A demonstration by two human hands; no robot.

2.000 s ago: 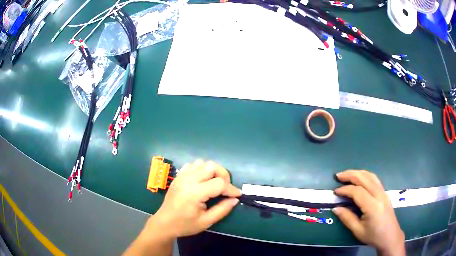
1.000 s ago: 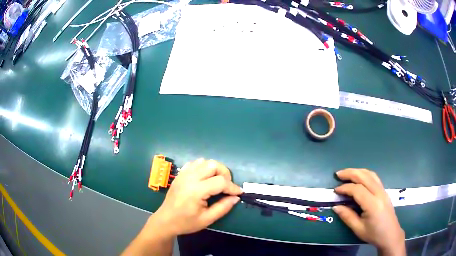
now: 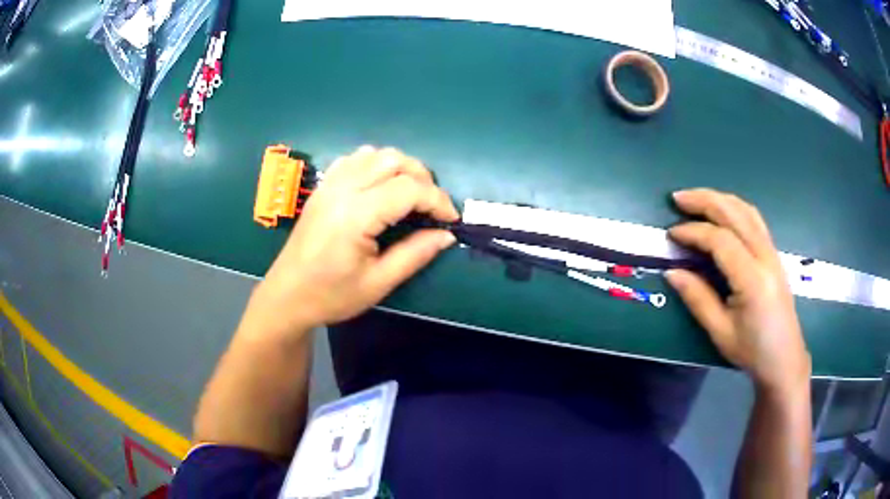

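Observation:
The black wire harness lies along the steel rule near the table's front edge. Its orange connector housing sticks out left of my left hand, which pinches the bundle at the rule's left end. My right hand holds the bundle farther right, its fingers curled over the wires and rule; the wire ends there are hidden. Shorter branches with white sleeves and ring terminals lie between my hands. A small dark piece lies just below the bundle.
A tape roll lies behind the rule. White paper and a second steel rule lie at the back. Other harnesses lie at the left by a plastic bag. Red handles show at the right edge. A badge hangs over my lap.
The view has tilted down, so the table things appear higher and my lap and badge show. Both hands keep their holds on the harness, which stays along the rule.

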